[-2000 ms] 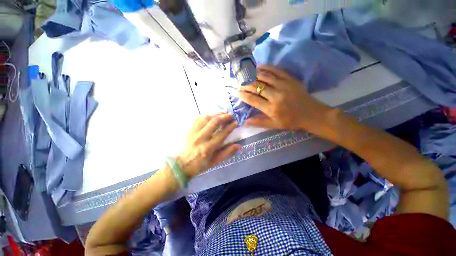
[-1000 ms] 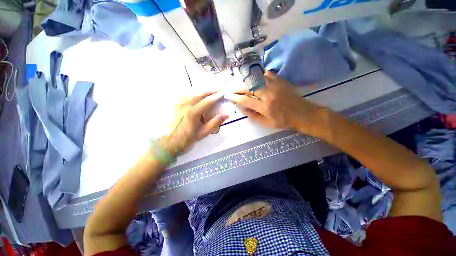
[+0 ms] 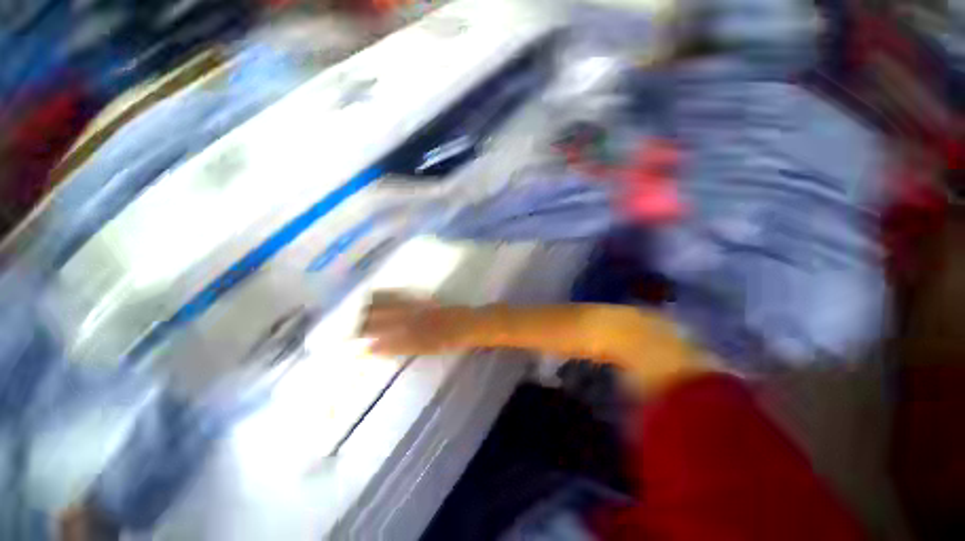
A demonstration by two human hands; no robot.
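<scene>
The view is strongly blurred. My right hand (image 3: 405, 323) is over the white table (image 3: 302, 417), beside the sewing machine (image 3: 238, 201) with its blue stripe. Its fingers are smeared, and I cannot tell whether it holds anything. A small skin-coloured patch at the lower left edge looks like part of my left hand (image 3: 87, 524), cut off by the frame. Blue cloth (image 3: 159, 456) shows just beside it; whether the hand grips it cannot be told. The needle area cannot be made out.
Blue cloth (image 3: 540, 209) lies at the table's far end beyond my right hand. A large heap of blue-grey cloth (image 3: 788, 227) is at the right, with a red item (image 3: 653, 182) beside it. The grey table edge (image 3: 423, 454) runs diagonally.
The view has swung to the right and blurred. My hands are now far apart: my right hand is away from the needle, and my left is mostly out of frame.
</scene>
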